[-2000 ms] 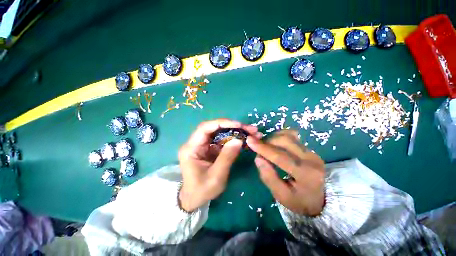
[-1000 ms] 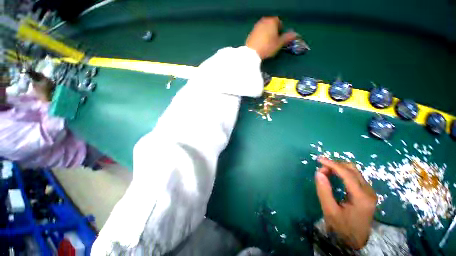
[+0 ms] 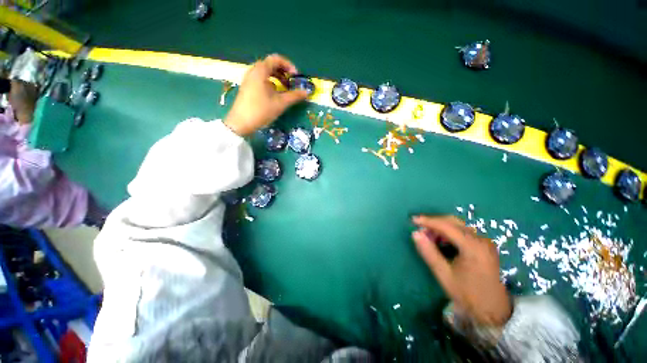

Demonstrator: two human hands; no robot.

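My left hand [image 3: 264, 96] reaches to the yellow stripe with its thumb and fingers around a faceted dome unit [image 3: 302, 86] at the left end of the row. The fingers partly cover the unit. My right hand [image 3: 465, 266] is over the green surface at lower right, its thumb and index fingertips a little apart, with no held thing visible. Another faceted unit [image 3: 477, 54], with an amber patch, lies alone beyond the stripe. Smaller silvery units [image 3: 308, 166] are grouped just below my left hand, partly hidden by my sleeve.
More units [image 3: 507, 128] stand along the yellow stripe [image 3: 170, 62]. Amber flexible strips [image 3: 394, 144] lie below it. A white pile of bits [image 3: 603, 276] is at right, with a slim silver tool [image 3: 630, 320] beside it. Another person's pink sleeve [image 3: 42, 181] and blue bins [image 3: 42, 283] are at left.
My left hand has let go of the unit beyond the stripe and moved back left to the row's end. That unit now lies farther right. My right hand remains near the white bits.
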